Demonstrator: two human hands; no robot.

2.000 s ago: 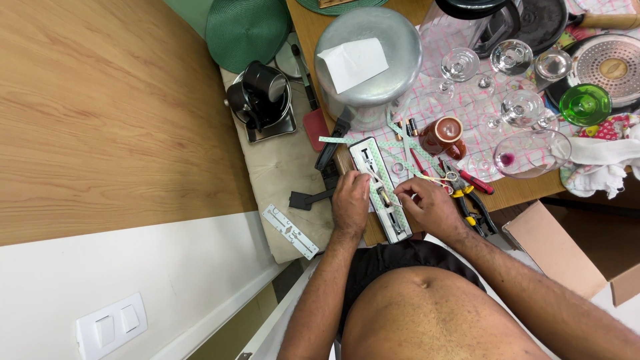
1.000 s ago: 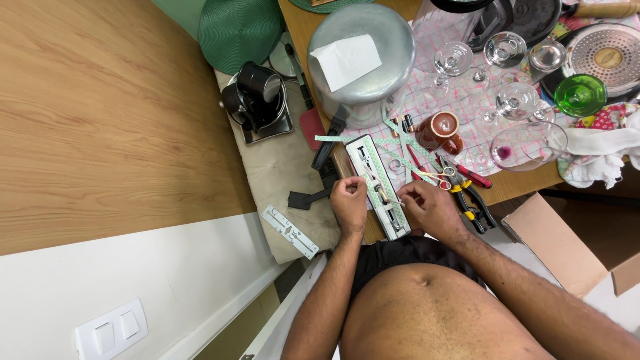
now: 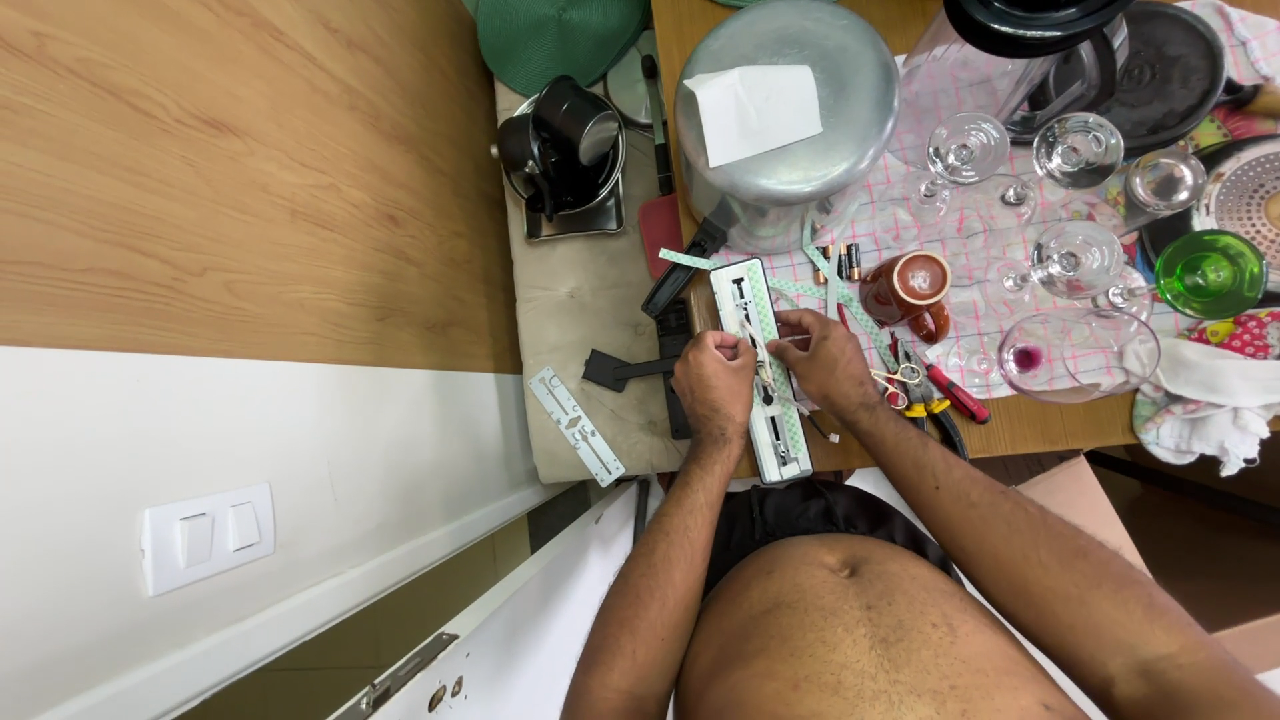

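A long white device housing (image 3: pixel 797 455) with a dark rim lies at the table's front edge, bearing green-patterned adhesive strips and thin wires. My left hand (image 3: pixel 715 385) is at its left side, thumb and fingertips pinched on the pale wires over its middle. At the right side, my right hand (image 3: pixel 825 365) has its fingers bent over the housing's edge near the same wires; what its fingertips grip is partly hidden. A small white connector (image 3: pixel 833 437) on a wire hangs out to the right. A perforated metal plate (image 3: pixel 577 426) lies on the cushion to the left.
Beyond the housing are AA batteries (image 3: pixel 842 263), a brown mug (image 3: pixel 906 288) and a large aluminium pot (image 3: pixel 785 110). Scissors (image 3: pixel 897 384), pliers (image 3: pixel 932 410) and a red-handled tool (image 3: pixel 958 393) lie to the right, with stemmed glasses (image 3: pixel 1078 150) behind. Black pots (image 3: pixel 563 150) stand at the left.
My right hand has moved up along the housing, closer to the wires at its middle. My left hand stays on the wires at the left.
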